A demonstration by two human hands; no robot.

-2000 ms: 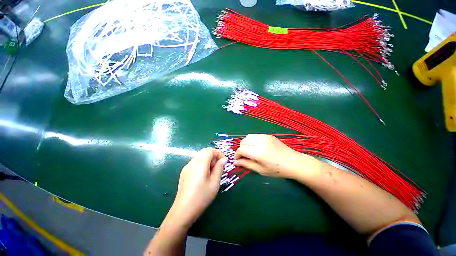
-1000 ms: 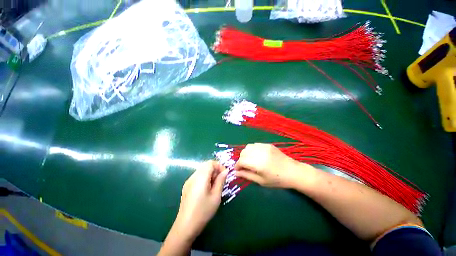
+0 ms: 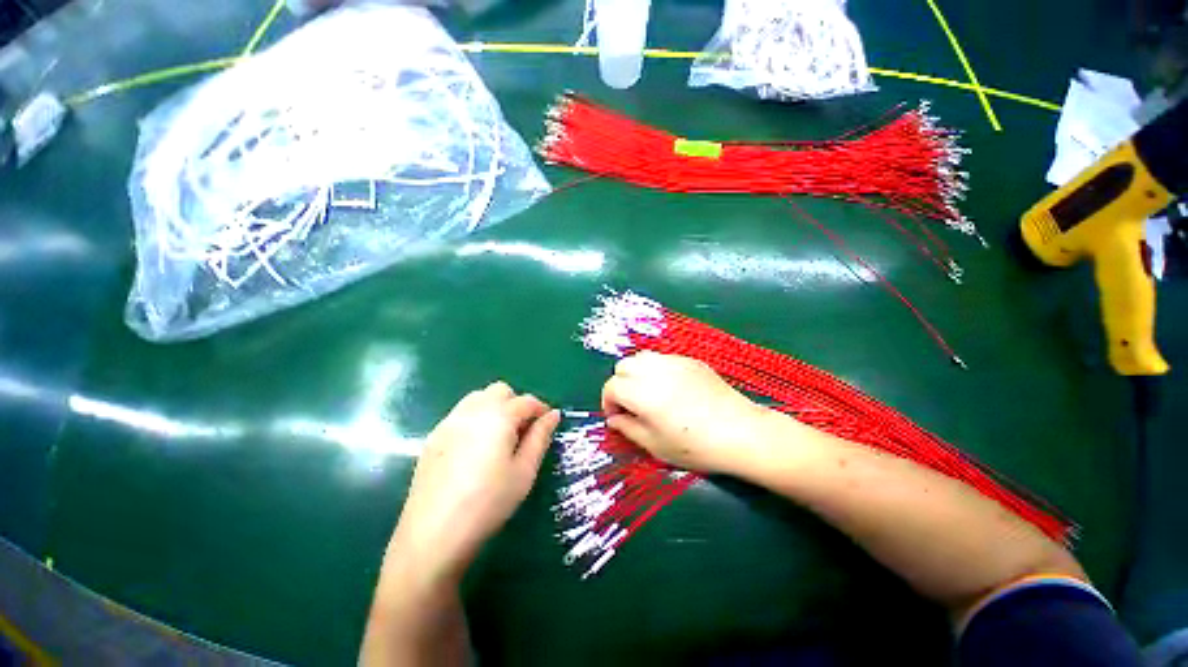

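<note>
Red lead wires (image 3: pixel 834 404) lie fanned under my hands, with white sleeves (image 3: pixel 586 489) on their left ends. The wires form an upper group, its white ends beyond my right hand, and a lower group with ends below it. My right hand (image 3: pixel 671 411) has its fingers closed on a red wire near its end. My left hand (image 3: pixel 489 450) is just left of it, with thumb and finger pinched at a small white tip in line with that wire. Whether this is a loose sleeve or the wire's tip is too small to tell.
A red wire bundle (image 3: pixel 769 167) with a yellow band lies beyond. A large clear bag (image 3: pixel 326 170) of white tubing is at the left. A clear bottle (image 3: pixel 623 46) and small bag (image 3: pixel 795 52) are at the far side. A yellow heat gun (image 3: pixel 1107 235) and white paper (image 3: pixel 1092 124) are right.
My left hand has moved left and slightly up, away from the sleeved ends. My right hand has shifted slightly up and left. The view has tilted, so the far items sit lower.
</note>
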